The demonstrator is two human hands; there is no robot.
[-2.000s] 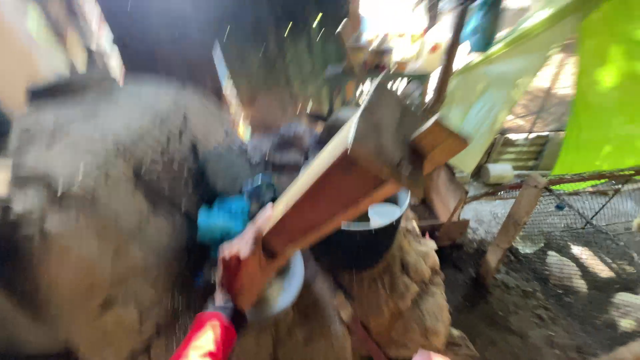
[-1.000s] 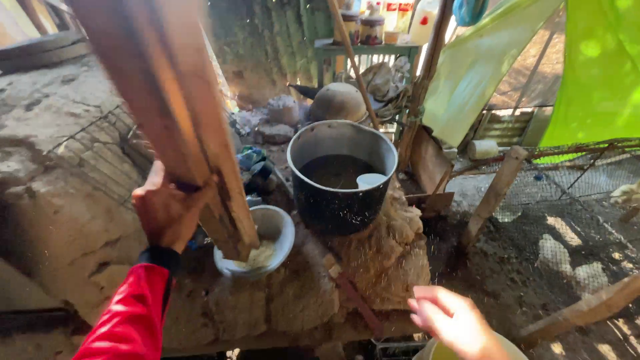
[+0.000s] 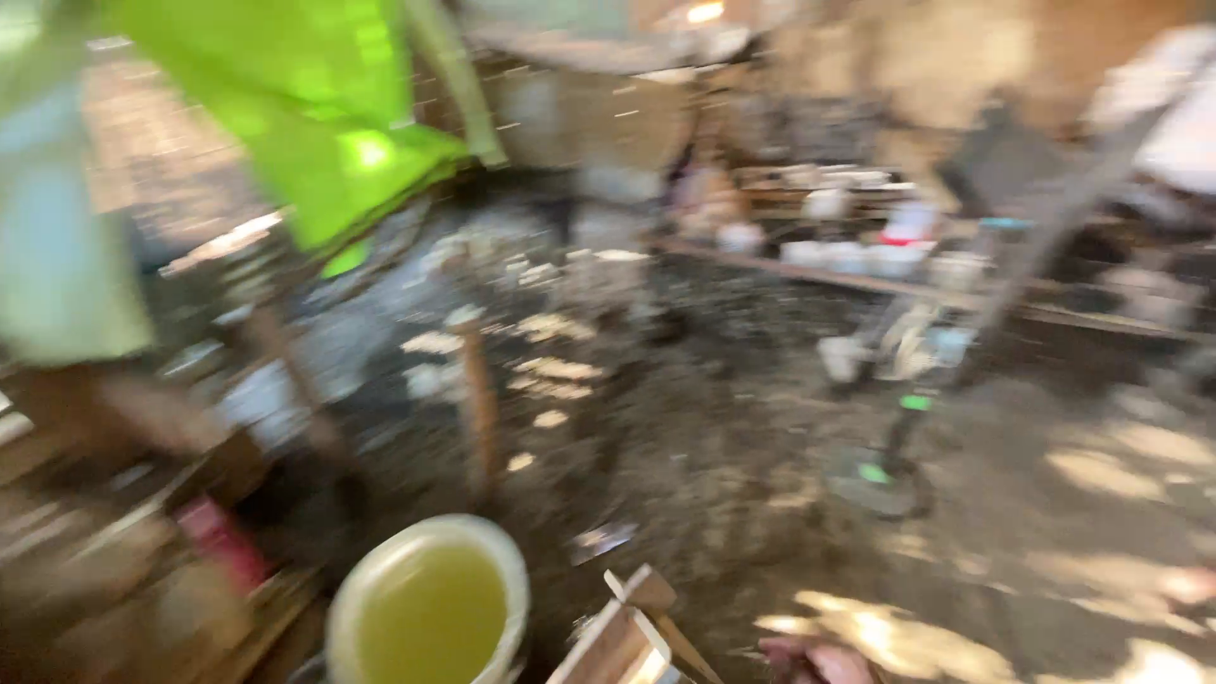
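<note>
The frame is blurred. A pale round bucket (image 3: 518,608) of yellow-green liquid stands at the lower left. At the bottom middle, the end of a wooden piece made of joined boards (image 3: 627,636) shows, cut off by the frame's edge. What appears to be my right hand (image 3: 822,660) is at the bottom edge, to the right of the boards and apart from their visible part; only some of it shows, and its grip is unclear. My left hand is out of view, so whether it holds the wood is hidden.
A wooden post (image 3: 480,408) rises from the dirt floor beyond the bucket. Green sheeting (image 3: 313,104) hangs upper left. Farther right are a low shelf (image 3: 836,271) with blurred white containers and a slanting dark pole (image 3: 1054,228). A skin-toned blur lies at the right edge.
The view has swung far right, leaving the black pot and my red-sleeved left arm out of frame. One second ago my left hand held an upright wooden piece above a small basin.
</note>
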